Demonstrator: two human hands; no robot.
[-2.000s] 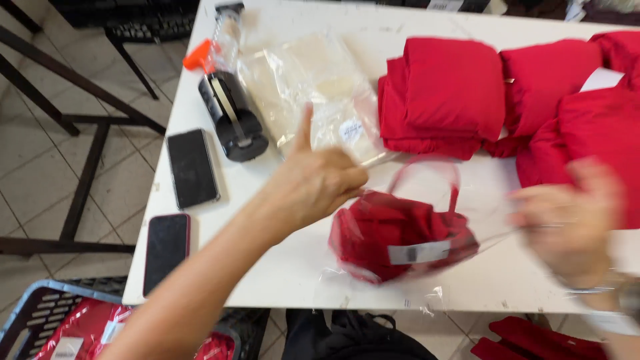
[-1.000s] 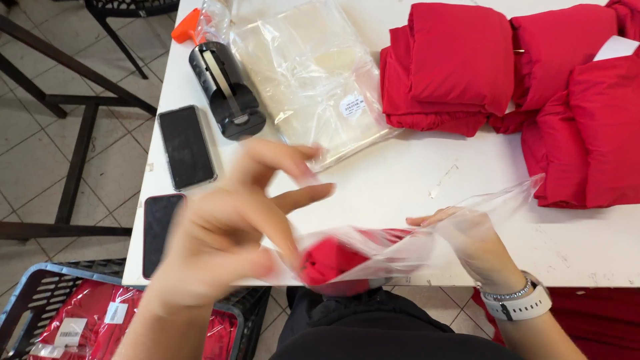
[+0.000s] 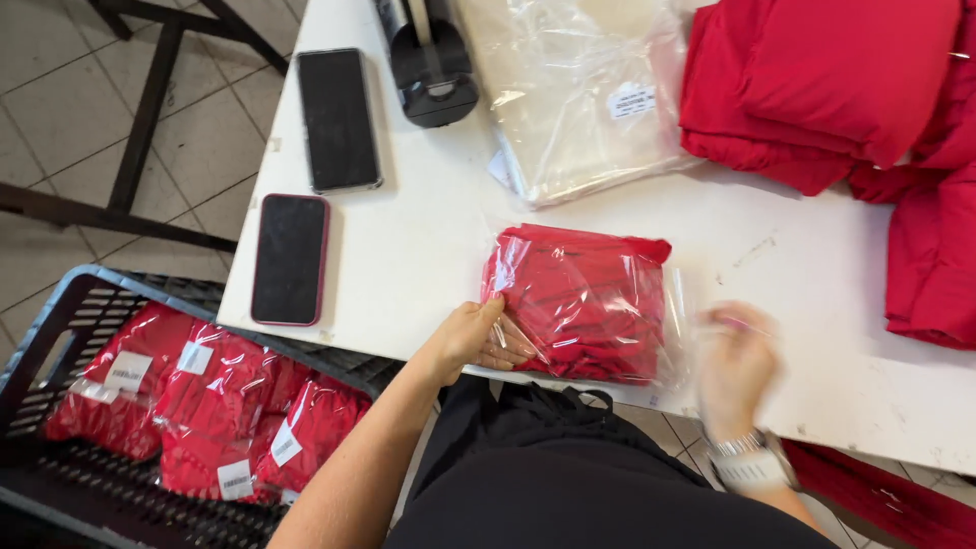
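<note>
A folded red garment in a clear plastic bag lies flat at the white table's front edge. My left hand grips the bag's left side, thumb on top and fingers beneath the plastic. Just right of the bag, my right hand is blurred, its fingers bent; whether it holds any of the plastic cannot be told. Behind the bag rests a stack of clear plastic bags bearing a printed label. Piles of folded red garments fill the back right.
Two phones and a black tape dispenser occupy the table's left side. At the lower left, a dark plastic crate contains several bagged red garments with labels. A dark metal frame stands on the tiled floor.
The bagged red garment, bunched between my hands a second ago, now lies flat on the table. My left hand has come down onto its left side. The view has moved closer to the table.
</note>
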